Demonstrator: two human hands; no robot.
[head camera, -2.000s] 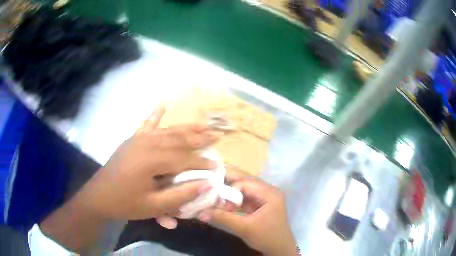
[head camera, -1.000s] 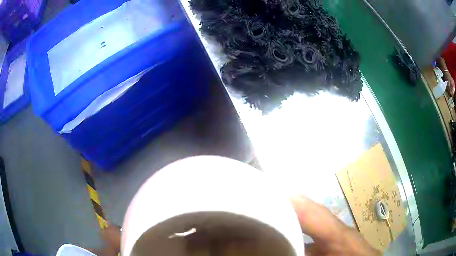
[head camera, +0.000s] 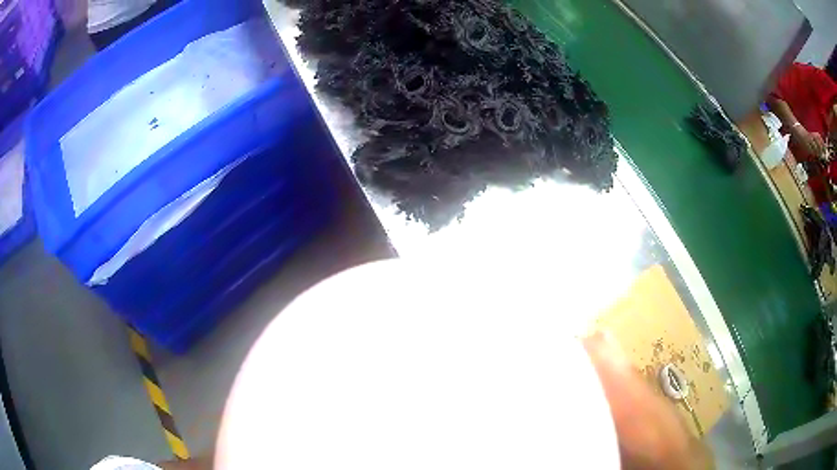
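A large white mug (head camera: 418, 376) fills the bottom centre, very close to the camera and washed out; its inside does not show. My right hand (head camera: 652, 413) is blurred against the mug's right side and holds it. A sliver of my left hand (head camera: 188, 464) shows at the bottom edge, left of the mug; the rest is cut off or hidden. A white rounded piece, perhaps the mug's lid (head camera: 127, 463), is beside that sliver. A small white-rimmed glue dish (head camera: 675, 380) with a thin stick stands on the stained cardboard (head camera: 642, 307).
A big pile of black rings (head camera: 459, 101) lies on the shiny metal table (head camera: 541, 229). A blue bin (head camera: 202, 202) with pale sheets stands left. The green belt (head camera: 697, 234) curves along the right. A person in red (head camera: 808, 106) is beyond it, and part of another is top left.
Since one second ago, the mug looms larger and its dark inside has gone from view. Earlier, both hands held white crumpled material over the cardboard. The view has swung left.
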